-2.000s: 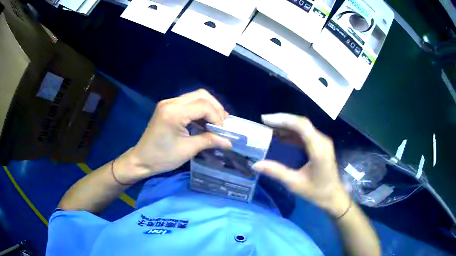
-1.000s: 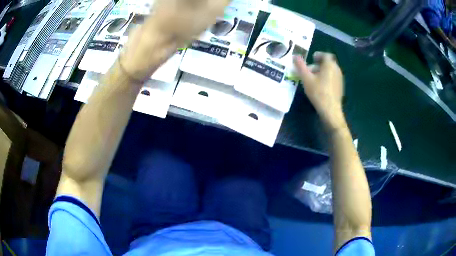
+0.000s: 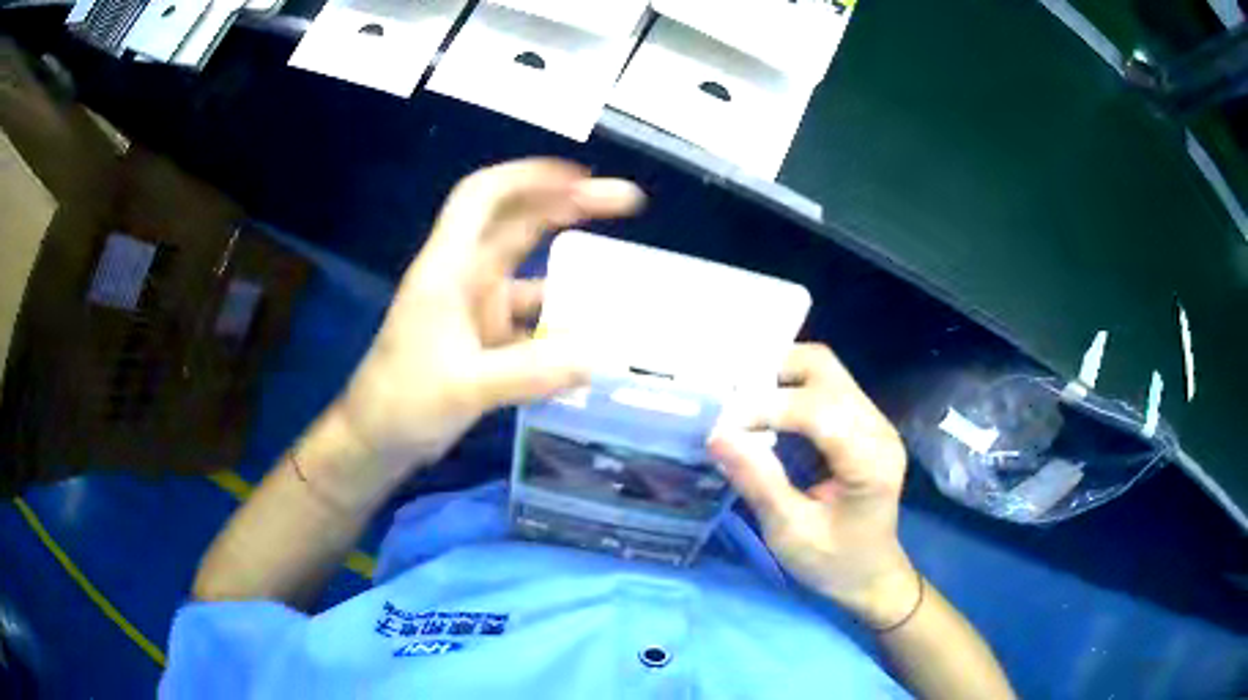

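Observation:
A retail box stands upright at my lap, its printed side with small photos facing me. Its plain white hang tab sticks up and away at the top. My left hand is at the box's upper left edge, with the thumb by the tab's base and the fingers apart and blurred; whether it grips is unclear. My right hand holds the box's upper right side between thumb and fingers. The inside of the box is hidden.
White hang tabs of other retail boxes overhang the bench edge. A stack of flat boxes lies far left. Brown shipping cartons stand at left. A clear plastic bag hangs at right, near white slips.
Both hands have come back from the bench to my lap, where a box is now held. One fewer box shows at the right end of the row than in the oldest frame.

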